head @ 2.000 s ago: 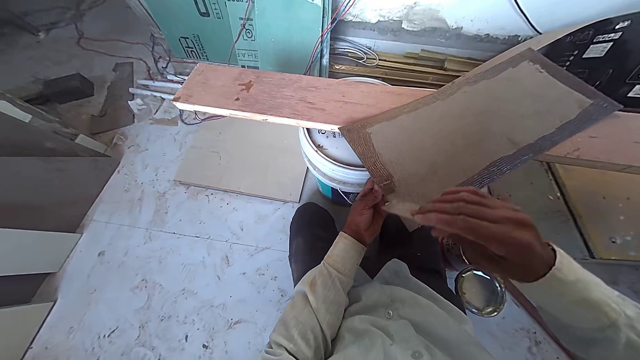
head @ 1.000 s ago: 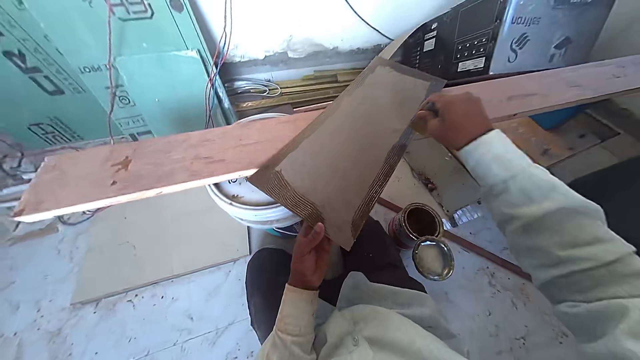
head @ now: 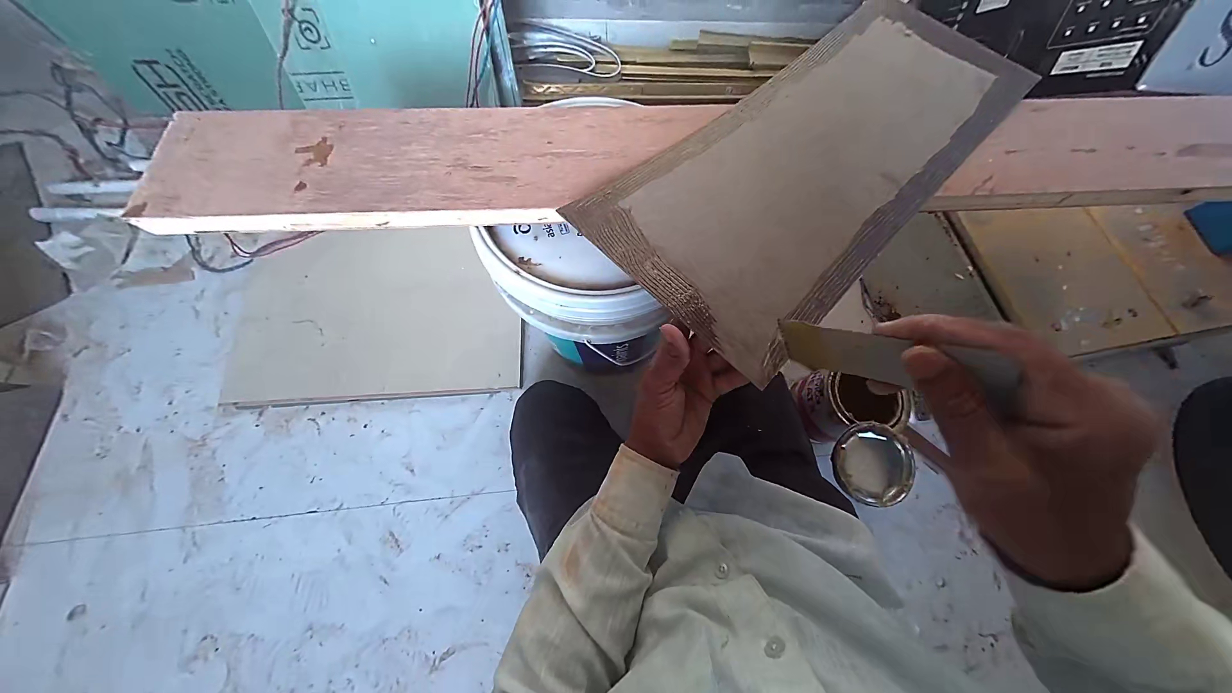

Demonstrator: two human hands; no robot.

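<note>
A thin tan sheet with ridged brown adhesive along its edges is tilted across a long wooden plank. My left hand grips the sheet's lower corner from beneath, its fingers partly hidden behind it. In my right hand is a flat spreader, whose blade end touches the sheet's bottom corner. Below that hand are an open can of brown adhesive and a round metal lid.
The plank crosses a white lidded paint bucket. A beige panel lies on the floor to the left. Wood strips and loose wires lie behind, near a black box. Stained boards are at right.
My right hand has moved from the sheet's upper right edge to its bottom corner, where the spreader now shows plainly. My left hand still holds the lower part of the sheet.
</note>
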